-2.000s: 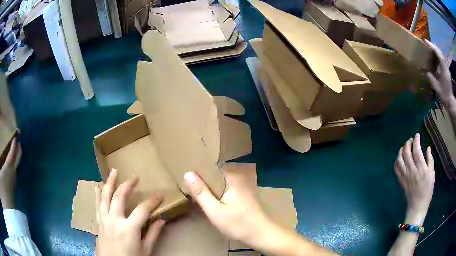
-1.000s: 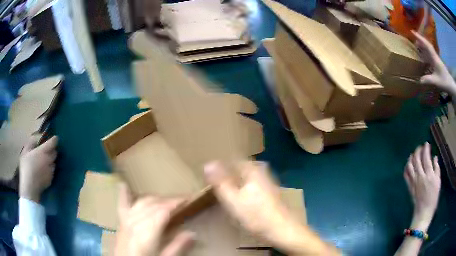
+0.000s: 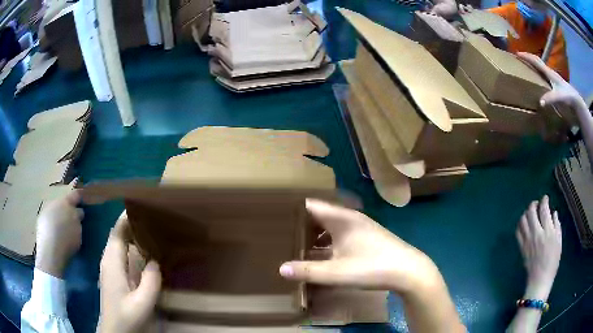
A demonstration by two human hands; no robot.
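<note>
A brown open mailer box (image 3: 227, 244) is held up at the lower centre, its dark hollow facing me and its lid edge-on along the top. My left hand (image 3: 130, 279) grips its left side wall. My right hand (image 3: 364, 253) grips its right side, thumb on the near edge of the wall. The box is slightly blurred. A flat box blank (image 3: 253, 153) with rounded ears lies behind and under it on the table; the box hides its middle.
Open-lidded boxes (image 3: 416, 104) stack at right, with closed boxes (image 3: 500, 71) beyond. A pile of blanks (image 3: 266, 39) lies across the table. At left another person's hand (image 3: 58, 227) is by stacked blanks (image 3: 45, 162). Another person's hands (image 3: 540, 237) are at right.
The box has turned and lifted, so its hollow faces me and its lid is edge-on. The blank beneath shows more. My hands have moved to its two sides.
</note>
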